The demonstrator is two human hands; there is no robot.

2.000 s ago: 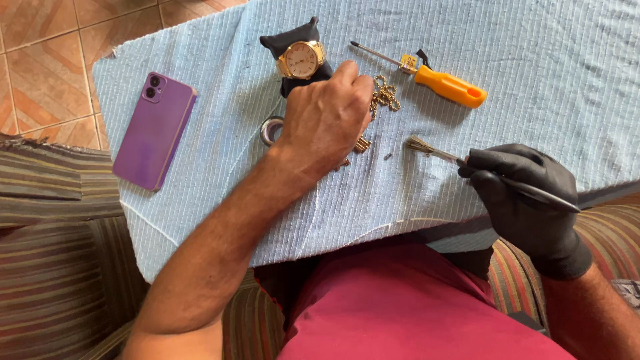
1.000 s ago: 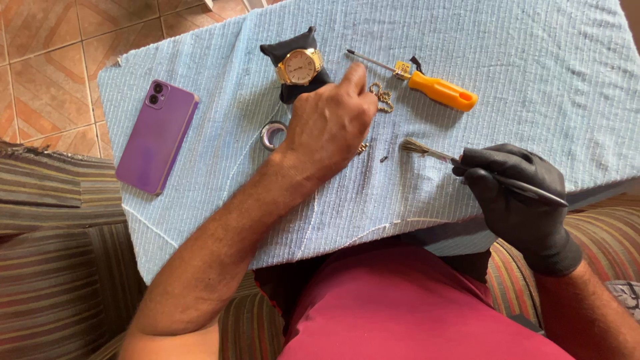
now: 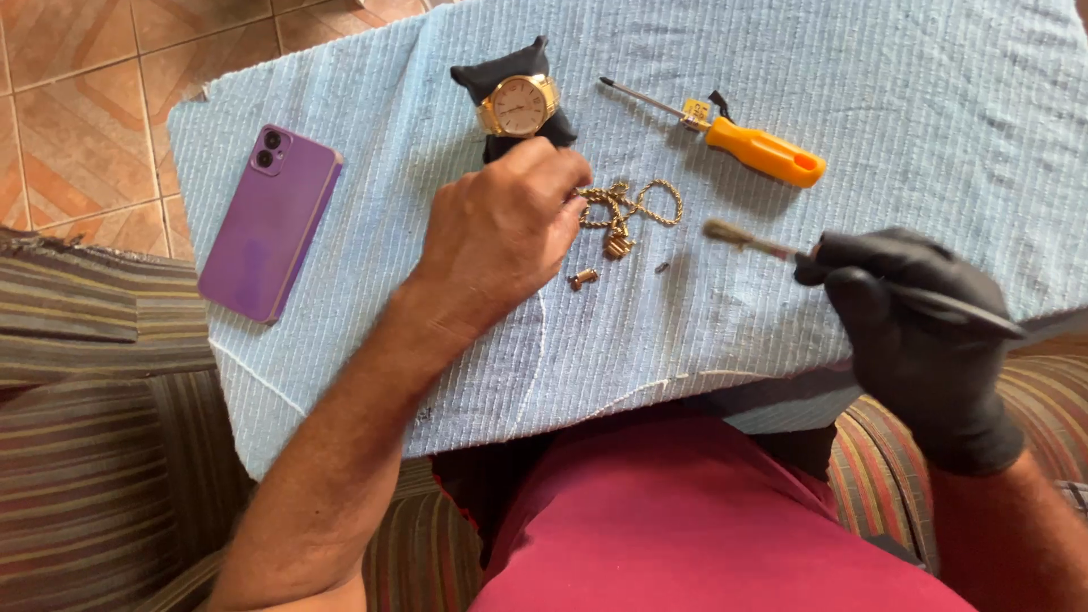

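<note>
My left hand (image 3: 510, 225) is bare, its fingertips at the left edge of a gold rope chain (image 3: 619, 204); whether they grip it cannot be seen. A small gold cylindrical piece (image 3: 584, 278) lies below the chain, and a tiny dark piece (image 3: 662, 267) to its right. My right hand (image 3: 922, 331), in a black glove, holds a thin-handled brush (image 3: 739, 235) with its bristles pointing left over the cloth. Just above my left hand, a gold wristwatch (image 3: 518, 105) is wrapped around a black cushion (image 3: 503, 71).
A screwdriver with a yellow-orange handle (image 3: 765, 153) lies at the upper right, a tag beside its shaft. A purple smartphone (image 3: 270, 223) rests face down at the left. Light blue ribbed cloth (image 3: 476, 382) covers the table. Striped upholstery (image 3: 76, 459) borders it.
My left hand has shifted so that more of the chain and the small gold piece show. The ring-shaped object seen beside my left wrist earlier is out of sight. The brush stays in my right hand.
</note>
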